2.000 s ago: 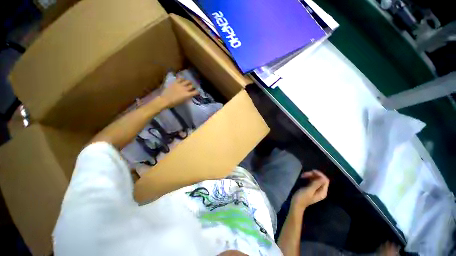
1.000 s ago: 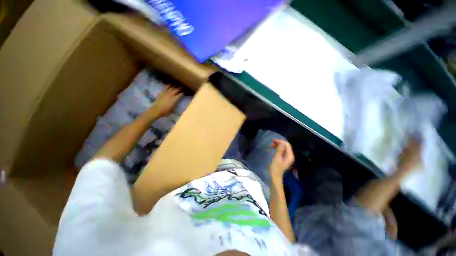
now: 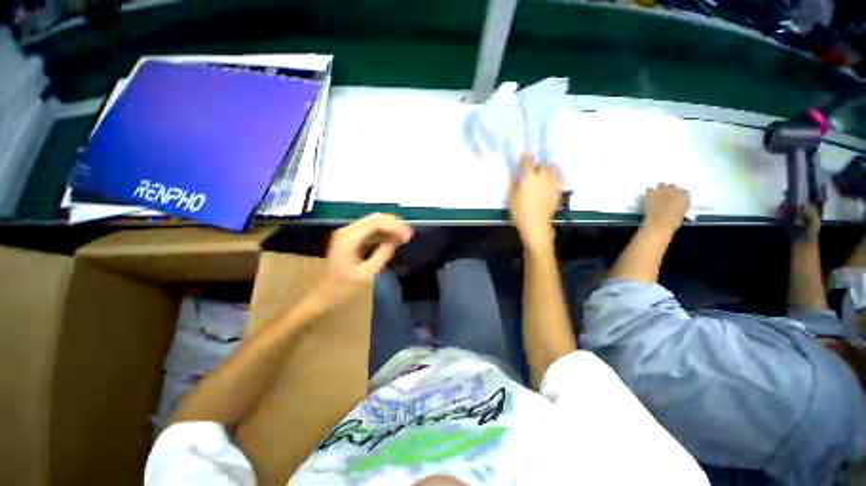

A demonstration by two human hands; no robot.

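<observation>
A whitish, translucent bagged appliance point(image 3: 517, 119) lies on the white work surface in front of me. My right hand point(image 3: 536, 190) grips its near end; a small dark bit shows beside my fingers, too small to name. My left hand point(image 3: 367, 249) is empty in the air at the line's edge, fingers curved and apart, above the carton's right flap. The open brown carton point(image 3: 109, 351) stands at the lower left. Whitish bagged units point(image 3: 204, 332) show inside it, partly hidden by the flap and my left arm.
A stack with a blue-purple RENPHO sheet point(image 3: 195, 133) on top lies on the line at the left, above the carton. A seated neighbour in grey point(image 3: 722, 365) rests a hand on the line at my right. Further right, another hand holds an unbagged appliance point(image 3: 802, 157). A grey post stands behind the bag.
My view has turned from the carton to the line. My left hand has come out of the carton. My right hand has moved from beside my lap to the line and taken hold of the bag.
</observation>
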